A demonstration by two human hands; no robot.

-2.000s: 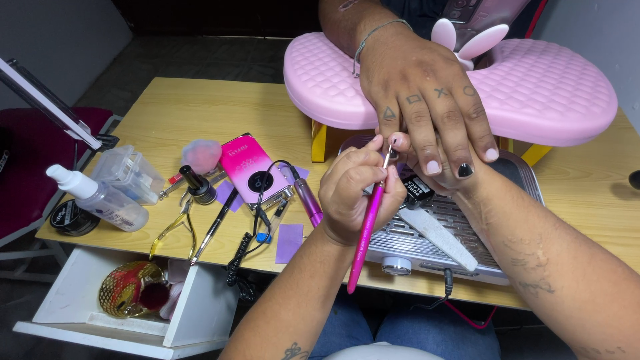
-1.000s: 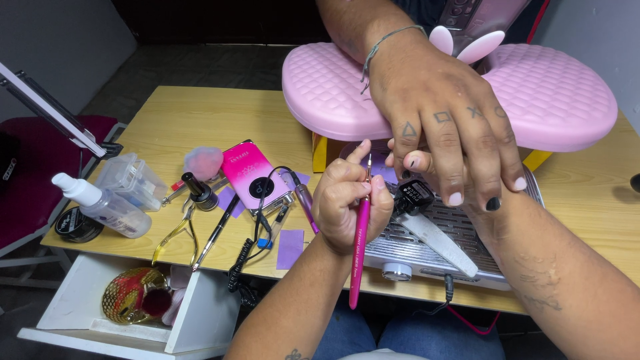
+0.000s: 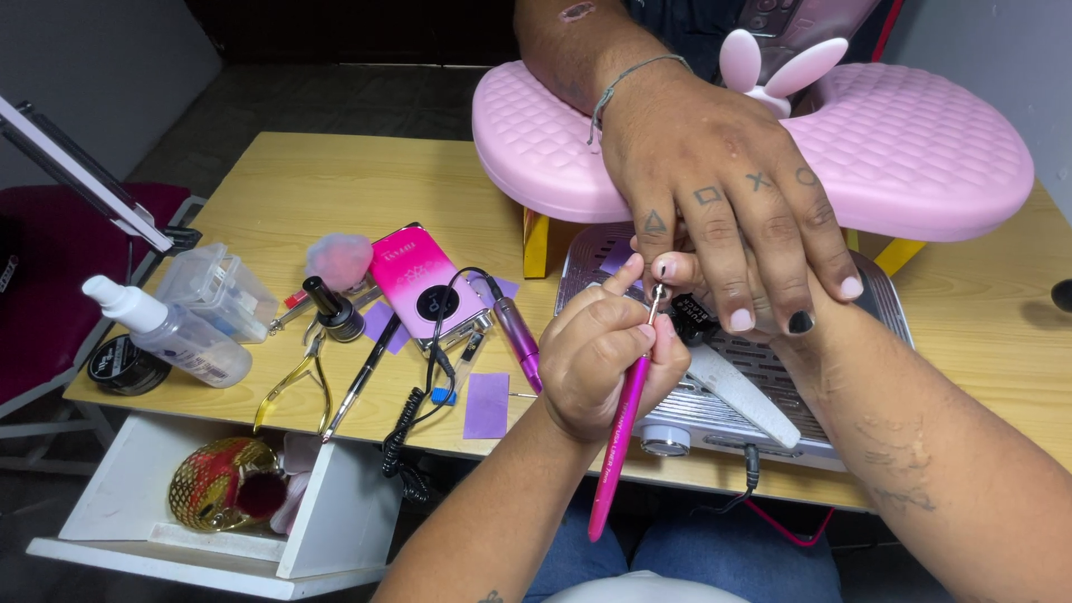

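Note:
Between its thumb and fingers my left hand (image 3: pixel 615 352) grips a pink nail liner brush (image 3: pixel 624 444), its tip up at a nail of the hand in front. Another person's tattooed hand (image 3: pixel 712 176) lies palm down, with one fingernail painted black. My right hand (image 3: pixel 766 293) is mostly hidden beneath that hand and supports its fingers; a thumb with a dark mark on its nail shows beside the brush tip. Below the hands, a black polish bottle (image 3: pixel 693 316) and a grey nail file (image 3: pixel 744 395) rest on a silver slotted nail dust collector (image 3: pixel 666 440).
A pink quilted armrest (image 3: pixel 921 151) stands at the back. At left are a pink nail drill unit (image 3: pixel 419 276), gold cuticle nippers (image 3: pixel 306 377), a black polish bottle (image 3: pixel 339 318), a spray bottle (image 3: pixel 188 343) and a clear plastic box (image 3: pixel 218 289). A white drawer (image 3: pixel 343 519) hangs open below.
The brush tip has moved from beside the other person's fingers, one second ago, up to a fingernail. My left hand has come closer to that hand.

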